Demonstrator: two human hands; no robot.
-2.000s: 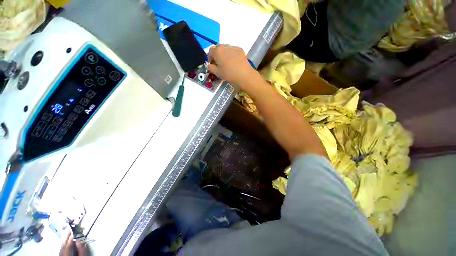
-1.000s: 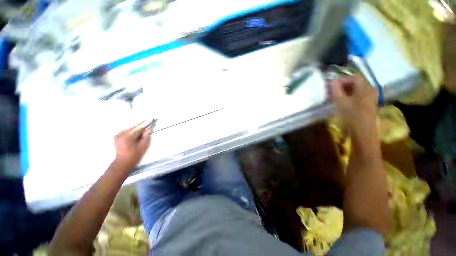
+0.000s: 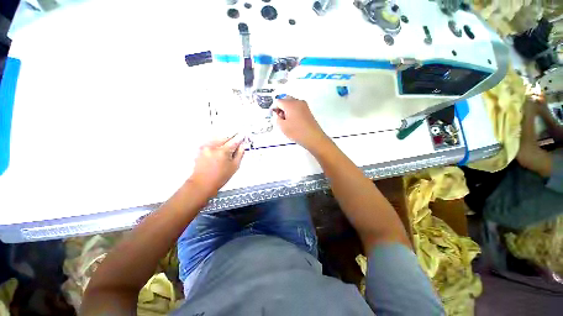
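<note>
The white Jack sewing machine (image 3: 370, 86) lies across the table in front of me. My left hand (image 3: 217, 162) rests on the bed, its thumb and fingertips together near a small metal piece; glare hides whether it is held. My right hand (image 3: 297, 121) is at the right side of the needle area (image 3: 252, 102), its fingers curled together near the presser foot. I cannot tell whether anything is between them. The needle area is overexposed, so small parts there are not clear.
A green-handled screwdriver (image 3: 410, 129) lies beside the parts tray (image 3: 446, 133) at the table's right. The control panel (image 3: 441, 81) is on the machine's right end. A measuring tape (image 3: 271, 190) runs along the front edge. Yellow fabric (image 3: 441, 241) is heaped below right. Another person's arm (image 3: 532, 139) shows far right.
My right hand has moved left from the parts tray to the needle area. My left hand is still on the bed near the needle. The view has turned towards the needle area.
</note>
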